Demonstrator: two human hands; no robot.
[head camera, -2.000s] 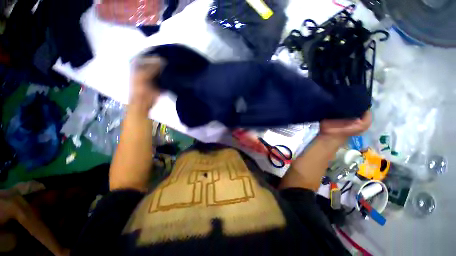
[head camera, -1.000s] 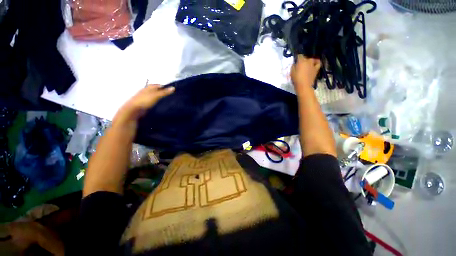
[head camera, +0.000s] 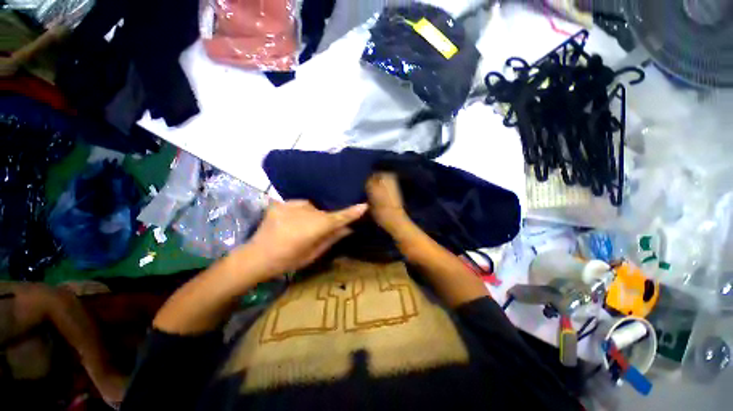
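Note:
A navy garment (head camera: 313, 172) lies bunched across the white table edge in front of me. A blurred black hook (head camera: 440, 132) shows just beyond it; whether it belongs to a hanger inside the cloth is unclear. My left hand (head camera: 301, 233) is at the near edge of the garment, index finger stretched right, other fingers curled at the cloth. My right hand (head camera: 386, 197) is blurred over the middle of the garment, its fingertips hidden, so its grip cannot be told. Black hangers (head camera: 563, 120) lie tangled at the right.
Bagged dark garment with yellow strip (head camera: 434, 40) and bagged coral garment (head camera: 253, 32) lie at the back. Scissors (head camera: 480, 261) are partly hidden by the garment. Tool cup (head camera: 631, 345), orange-yellow dispenser (head camera: 632, 291) and clear plastic stand right. A fan (head camera: 691, 40) is top right. Another person's arm (head camera: 64, 329) shows lower left.
My right hand has left the hanger pile and come to the middle of the garment. My left hand has moved inward and nearer to me. The garment is more bunched, with a black hook beyond it.

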